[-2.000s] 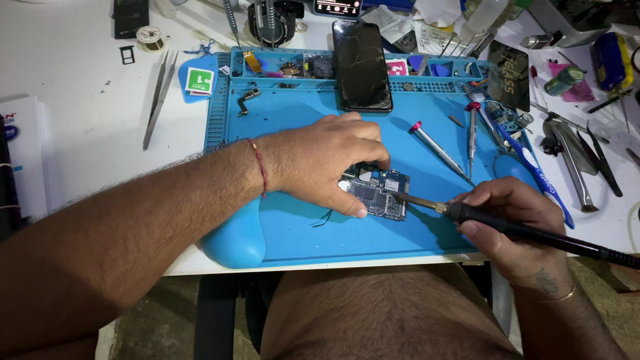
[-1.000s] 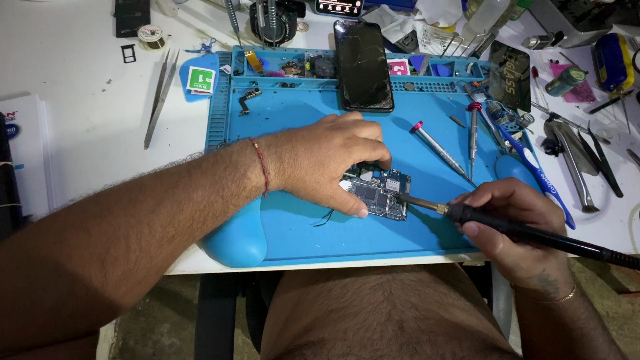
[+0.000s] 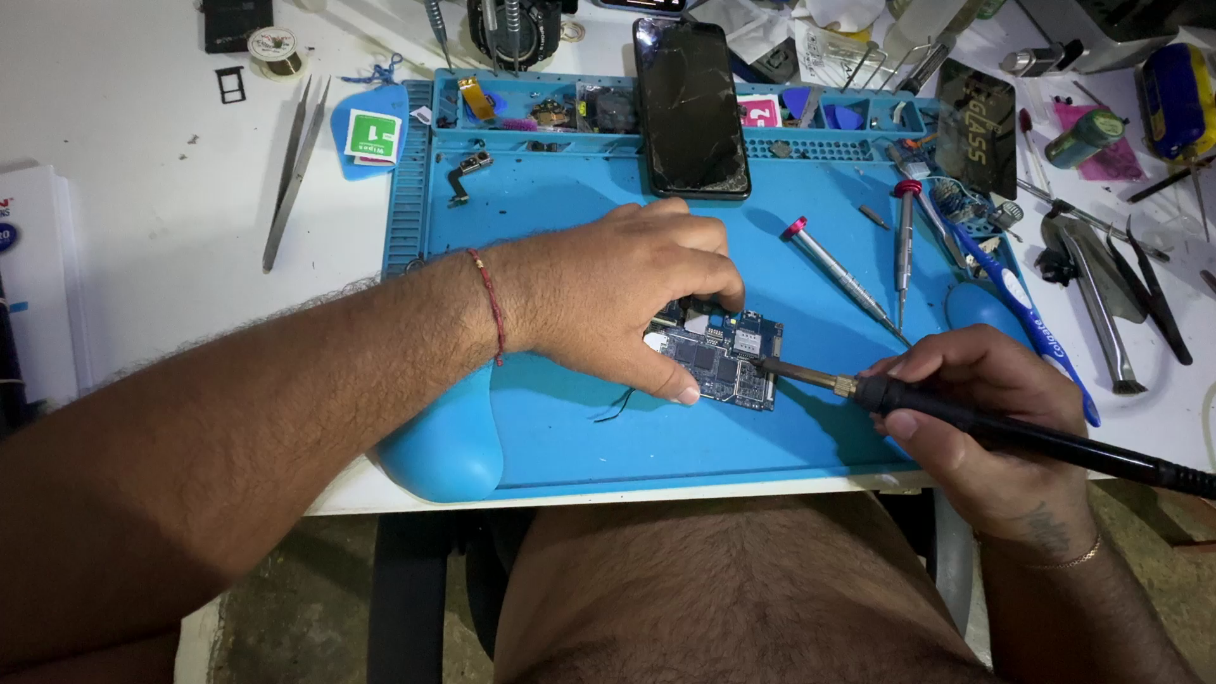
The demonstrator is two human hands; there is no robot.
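Observation:
A phone circuit board (image 3: 727, 366) lies on the blue silicone work mat (image 3: 589, 446). My left hand (image 3: 632, 290) grips the board's left part between thumb and fingers and hides that end. In my right hand (image 3: 988, 418) is a black-handled soldering iron (image 3: 950, 415), its metal tip touching or just over the right part of the board. A thin dark wire (image 3: 617, 408) lies at the board's lower left. Behind my left hand a phone with a cracked screen (image 3: 692, 109) rests on the mat's raised compartments.
Right of the board lie two precision screwdrivers (image 3: 845, 278) (image 3: 904, 247) and a blue toothbrush (image 3: 1021, 299). Black tweezers (image 3: 1151, 294) and a metal-handled brush (image 3: 1097, 309) are farther right. Steel tweezers (image 3: 296, 176), a solder spool (image 3: 275, 52) and a green wipe packet (image 3: 372, 137) sit at left.

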